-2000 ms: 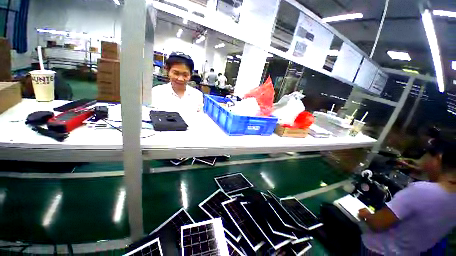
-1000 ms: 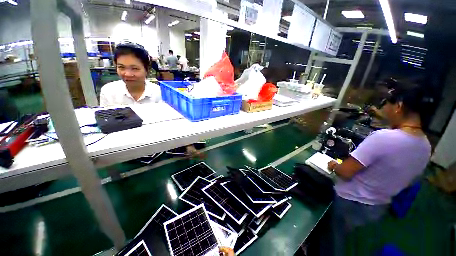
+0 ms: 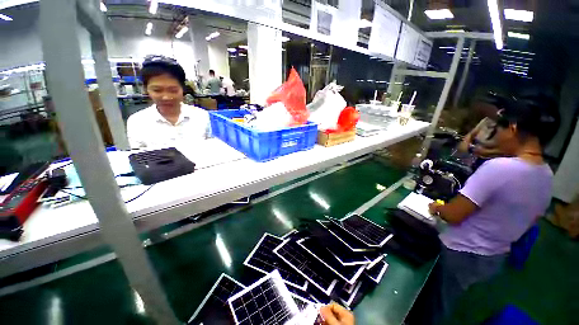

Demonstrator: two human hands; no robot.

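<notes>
A small solar panel (image 3: 261,301) with white grid lines is at the bottom centre, grid side up and tilted. My right hand (image 3: 336,314) is at the bottom edge, partly cut off, with its fingers at the panel's right end beside a bright white area. Whether the fingers grip this panel is hard to tell. My left hand is not in view. A loose pile of dark solar panels (image 3: 305,263) with white borders lies overlapping on the green bench (image 3: 397,289), just beyond the held-up panel and to its right.
A white shelf (image 3: 209,184) crosses above the bench on a grey post (image 3: 105,159). It carries a blue bin (image 3: 266,141), a black box (image 3: 160,165) and a red device (image 3: 22,200). One person faces me; another works at the right.
Since two seconds ago the view has turned right, and a hand has come in at the bottom edge. Since one second ago more of that hand shows, and the near panel appears lower and further right.
</notes>
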